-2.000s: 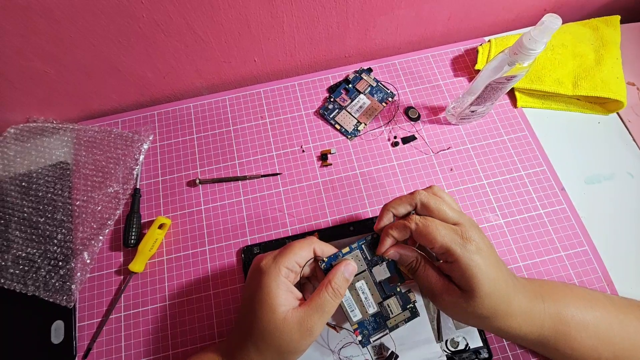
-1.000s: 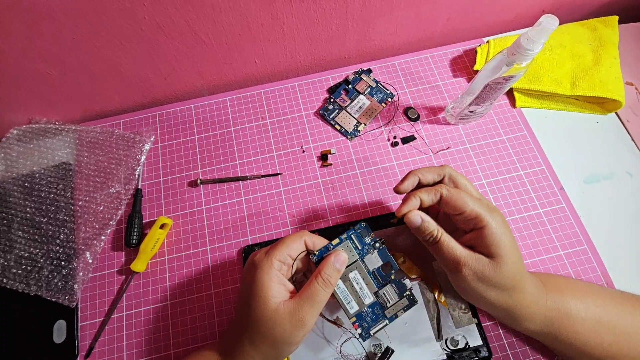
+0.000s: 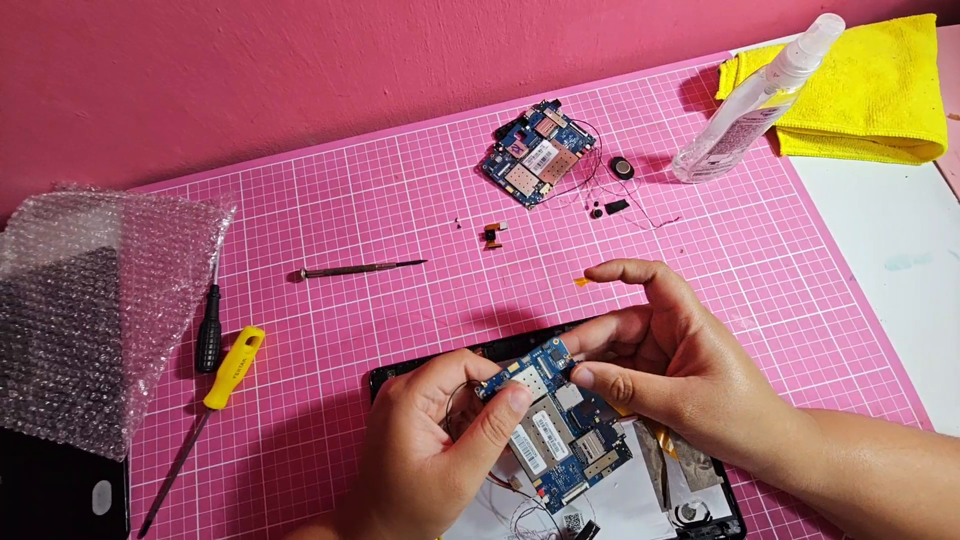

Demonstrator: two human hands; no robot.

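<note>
A blue circuit board (image 3: 559, 435) with metal shields, stickers and trailing thin wires is held tilted above an opened black device housing (image 3: 731, 491). My left hand (image 3: 442, 442) grips its left side, thumb on a metal shield. At the upper right edge, my right hand (image 3: 667, 360) has its thumb on the board, and some fingers pass behind it. A small piece of amber tape (image 3: 582, 281) is at the tip of my raised right index finger. More amber film (image 3: 666, 442) lies in the housing, partly under my right hand.
A second circuit board (image 3: 540, 154), a small round speaker (image 3: 622, 167), a small camera module (image 3: 492, 235) and a precision screwdriver (image 3: 364, 269) lie on the pink cutting mat. Yellow (image 3: 235, 367) and black (image 3: 209, 330) screwdrivers, bubble wrap (image 3: 67, 315), a spray bottle (image 3: 739, 112) and a yellow cloth (image 3: 862, 90) surround them.
My right hand worked at the board's top edge two seconds ago, drew away to the right, and is now back on the board. The amber tape now shows at my index fingertip.
</note>
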